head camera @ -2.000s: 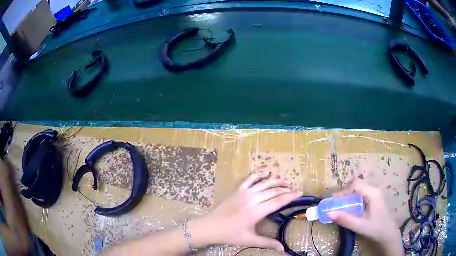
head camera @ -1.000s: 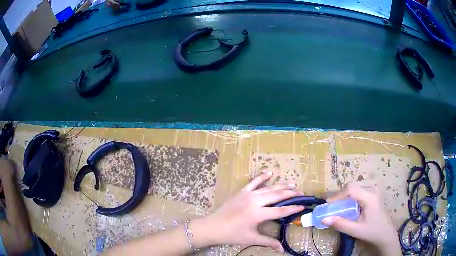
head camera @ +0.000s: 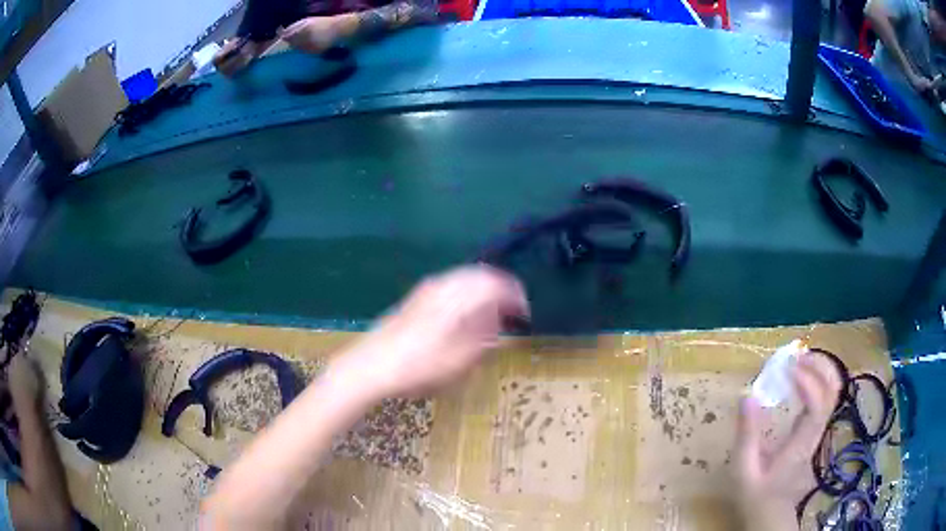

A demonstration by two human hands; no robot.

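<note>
My left hand (head camera: 451, 327) is blurred over the near edge of the conveyor, its fingers closed on a black headband (head camera: 545, 226) that extends over the belt, also blurred. Another black headband (head camera: 669, 213) lies just beyond it and partly overlaps it in view. My right hand (head camera: 783, 441) is at the right of the mat, its fingers around the white glue bottle (head camera: 776, 375), which is beside the pile of thin dark strips (head camera: 853, 462). The bottle's tip cannot be made out clearly.
A headband (head camera: 288, 379) and a dark stack (head camera: 102, 389) lie on the left of the cardboard mat (head camera: 467, 456), by a neighbour's arm (head camera: 39, 446). The green conveyor (head camera: 415, 166) carries bands at left (head camera: 226, 223) and right (head camera: 849, 197). People's hands show opposite.
The headband under my hands has left the mat; my left hand has moved it forward over the conveyor. My right hand and the bottle have moved right and away. The view has tilted up.
</note>
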